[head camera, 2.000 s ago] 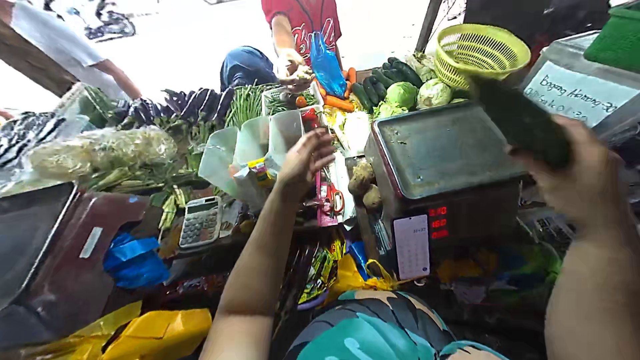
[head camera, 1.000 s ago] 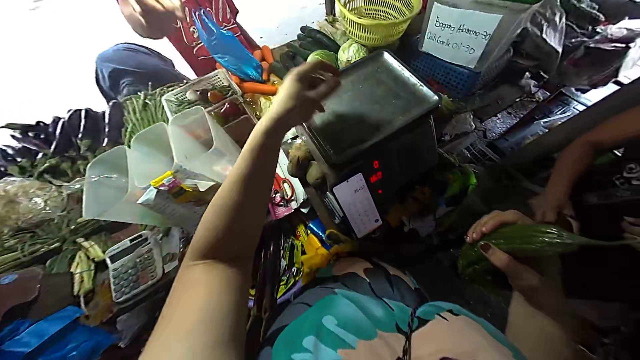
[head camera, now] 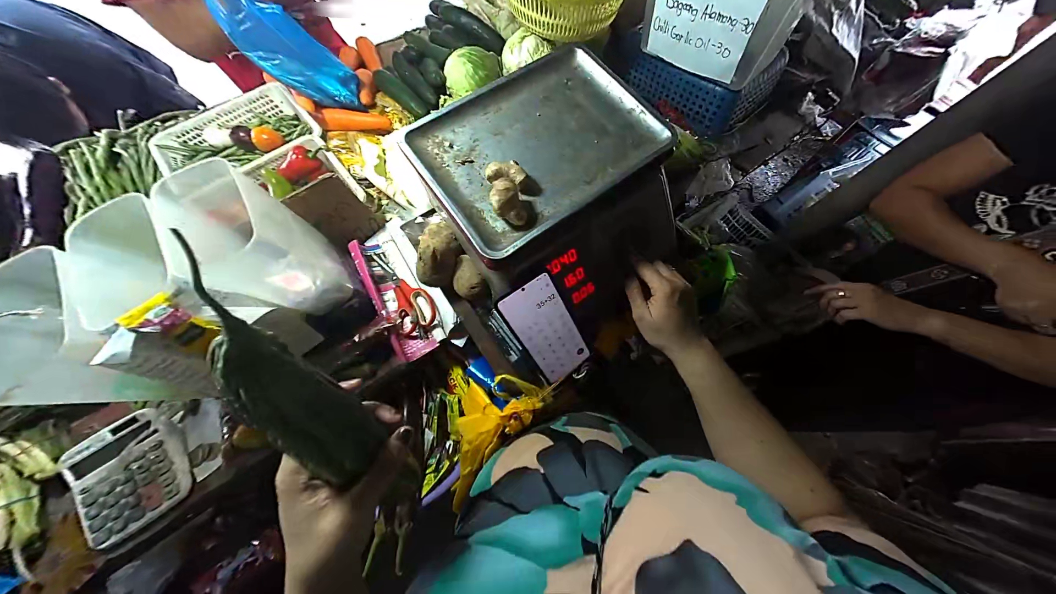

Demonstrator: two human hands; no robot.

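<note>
My left hand [head camera: 338, 495] grips a long dark green vegetable [head camera: 289, 404], its curved stem pointing up and away from me. Beyond it stand translucent plastic containers [head camera: 247, 223]. My right hand [head camera: 665, 304] reaches to the front of a digital scale [head camera: 615, 256], fingers apart and near its lit red display, with nothing seen in it; whether the fingertips touch a key is unclear. A piece of ginger [head camera: 507, 194] lies on the scale's metal tray [head camera: 594, 124]. A phone [head camera: 543, 328] showing a calculator leans against the scale's front.
Red-handled scissors [head camera: 415, 308] and potatoes [head camera: 445, 262] lie left of the scale; a calculator [head camera: 125, 477] is lower left. Carrots [head camera: 355, 120], cucumbers [head camera: 412, 78] and cabbages [head camera: 472, 73] sit behind. A blue plastic bag [head camera: 285, 49] hangs at the back. Another person's hands [head camera: 866, 304] are at the right.
Ginger now lies on the scale tray, which was bare before. The green vegetable has passed from my right hand to my left. My right hand has moved to the scale's front.
</note>
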